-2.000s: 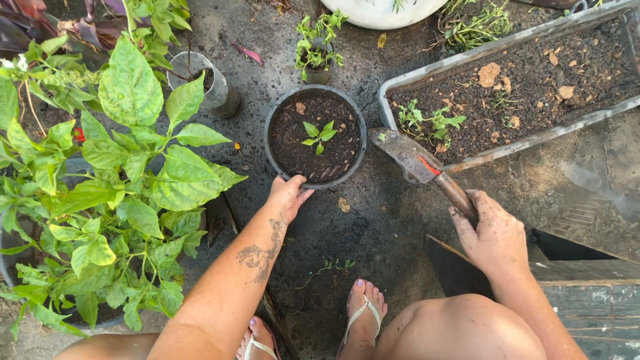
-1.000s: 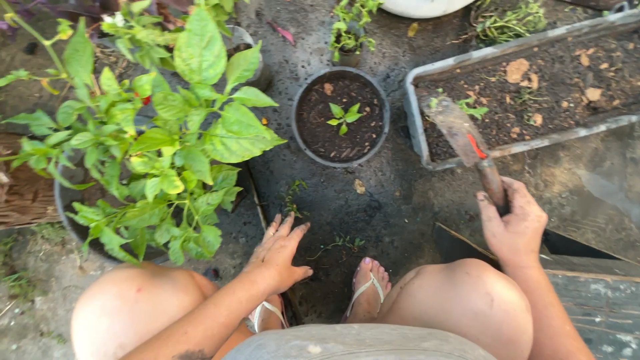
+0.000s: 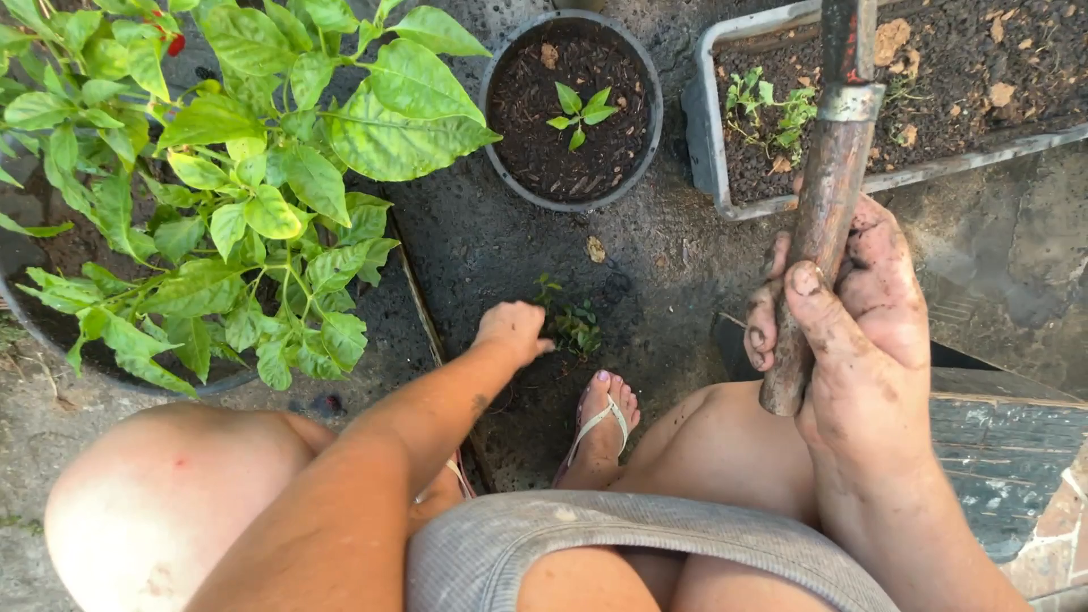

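Observation:
My right hand (image 3: 850, 323), smeared with soil, grips the wooden handle of a garden trowel (image 3: 820, 204); its metal ferrule shows and the blade runs out of the top of view. My left hand (image 3: 512, 331) is low over the ground beside small green sprigs (image 3: 576, 327). Its fingers are curled and mostly hidden, so whether it holds a sprig cannot be told. Above both hands stands a round grey pot (image 3: 518, 183) of dark soil with a small seedling (image 3: 582, 112) in its middle.
A rectangular planter (image 3: 710, 127) with soil and small plants stands at upper right. At left a large leafy pepper plant (image 3: 255, 195) spreads from a wide pot (image 3: 51, 340). A dark slatted board (image 3: 986, 459) lies at lower right, and my sandalled foot (image 3: 602, 421) is below the sprigs.
My left hand has left the round pot's rim and come down to the sprigs on the ground, its spread fingers now curled. The trowel in my right hand has been raised closer to the camera.

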